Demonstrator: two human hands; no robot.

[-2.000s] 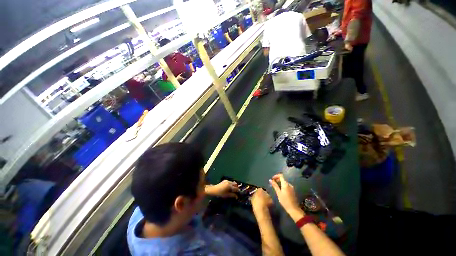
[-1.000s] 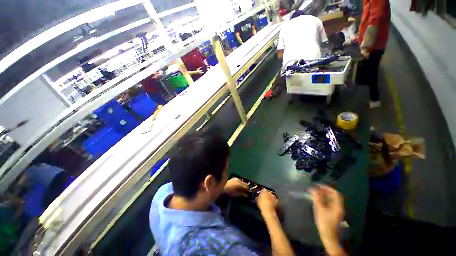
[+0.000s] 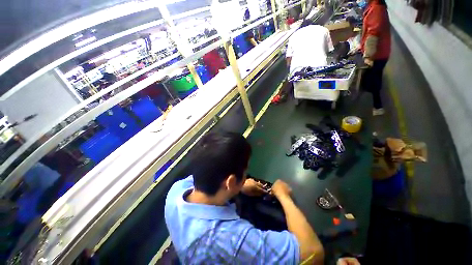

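Only the fingers of one hand, apparently my right hand (image 3: 349, 261), show at the bottom edge, cut off by the picture's rim; whether it holds anything is hidden. My left hand is not in view. Nearest in front, a person in a light blue shirt (image 3: 227, 222) bends over a black housing (image 3: 266, 189) with small shiny metal parts, both hands on it. A thin yellow strand (image 3: 309, 258) shows near the bottom edge beside that person's arm.
A heap of glossy black parts (image 3: 316, 150) and a yellow tape roll (image 3: 351, 123) lie on the green bench (image 3: 274, 140). A small round item (image 3: 326, 202) lies nearer. A white bin (image 3: 315, 90) stands beyond. Two people stand at the far end; wooden rails (image 3: 240, 90) run left.
The hand at the right has dropped from above the bench to the bottom edge. The person in blue appears further right after the view shifted, still handling the black housing.
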